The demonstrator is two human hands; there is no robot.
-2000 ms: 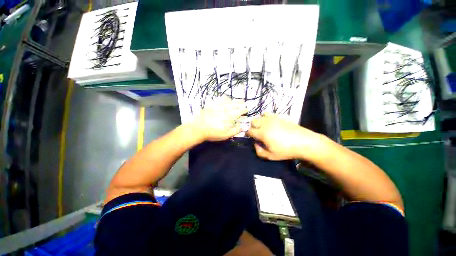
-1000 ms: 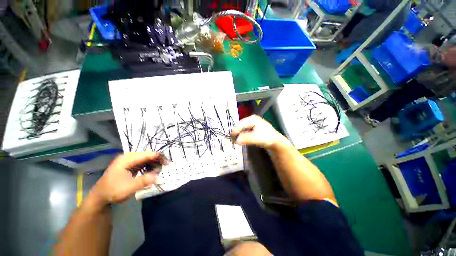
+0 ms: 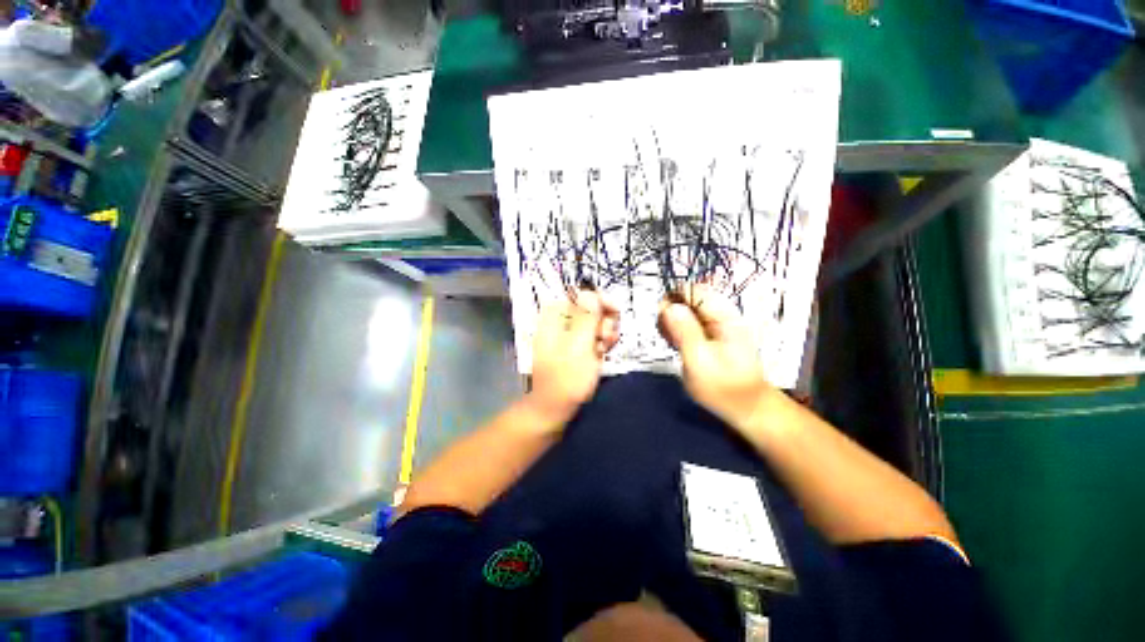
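Observation:
A large white carrier sheet lies over my lap and the bench edge. Black lead wires cover its middle in V-shaped pairs and a loose tangle. My left hand is over the lower left of the sheet, its fingers curled with dark wire at the fingertips. My right hand is over the lower middle, thumb and finger pinched on dark wires. A short gap separates the hands. The wire tips inside the fingers are too small to tell.
Stacked carrier sheets with leads are at the left and right. A dark machine stands at the bench's back. Blue bins are at the upper right, left and lower left. A badge hangs on my chest.
Since one second ago, the view has turned back down and left. My hands have come closer together over the lower middle of the sheet. My right hand has left the sheet's right edge.

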